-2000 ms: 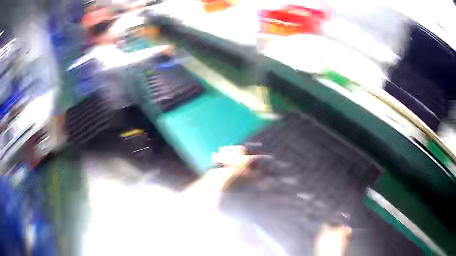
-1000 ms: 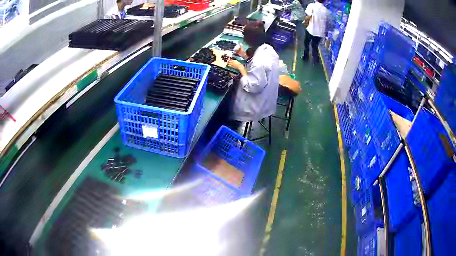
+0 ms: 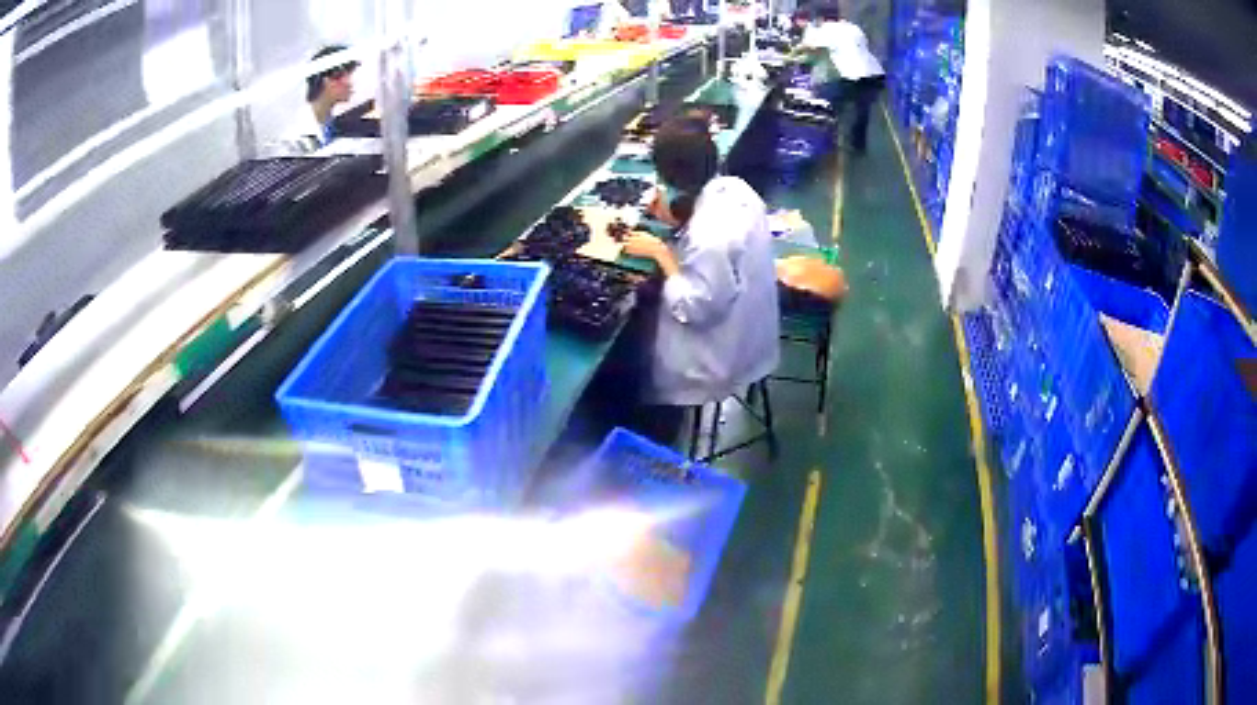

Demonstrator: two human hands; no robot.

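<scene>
Neither of my hands shows. A white glare covers the lower left, over the near part of the bench. The nearest thing in front of me is a blue perforated basket on the teal-green bench. It has a white label on its near side. A row of black rods lies inside it. A lower blue crate stands below the bench edge, with brown cardboard inside; the glare partly washes it out.
A seated person in a pale coat works at the bench beyond the basket. A black tray stack sits on the white line at left. Another person is behind it. Blue crates line the right side of the green aisle.
The view has turned from the black trays and my hands to the basket and aisle, then tilted up slightly. My hands have left view. The loose black pieces are now hidden.
</scene>
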